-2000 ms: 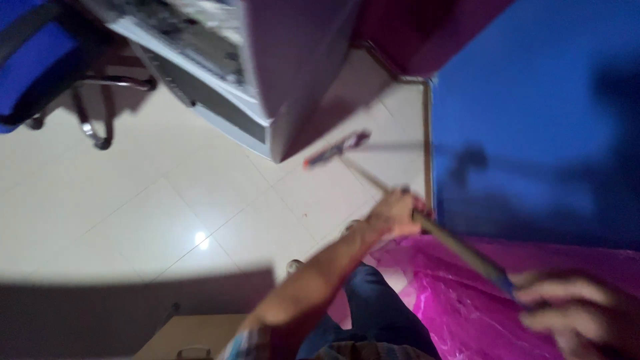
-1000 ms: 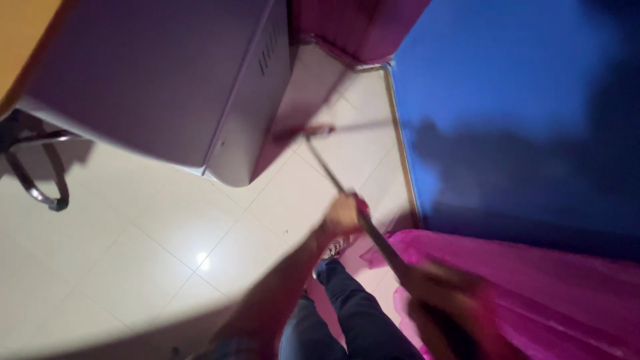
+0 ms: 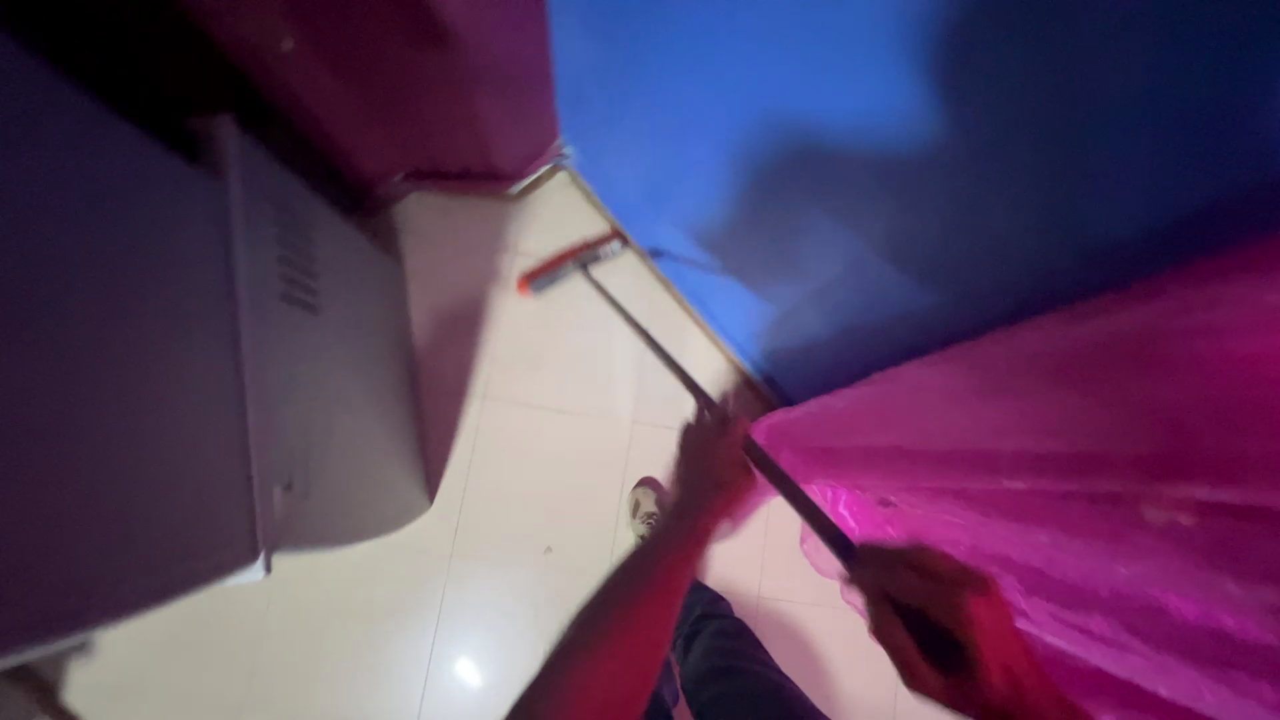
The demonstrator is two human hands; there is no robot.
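A long-handled floor brush or broom head [image 3: 572,262], red and grey, rests on the tiled floor, one end by the foot of the blue wall. Its dark pole [image 3: 650,342] runs down to the right through both hands. My left hand [image 3: 715,455] is closed around the middle of the pole. Further up the pole, near the lower right of the view, my right hand [image 3: 935,620] grips it; this hand is blurred and in shadow.
A grey cabinet or desk with vent slots [image 3: 340,390] stands at the left. The blue wall [image 3: 680,120] meets a dark magenta surface [image 3: 450,90] at the corner. Pink plastic sheeting [image 3: 1050,420] hangs or lies at the right. My shoe [image 3: 647,505] is on the pale tiles [image 3: 530,450].
The broom head has moved to the foot of the blue wall, near the corner; earlier it lay farther from that wall. Both hands still hold the pole. The view has shifted toward the wall.
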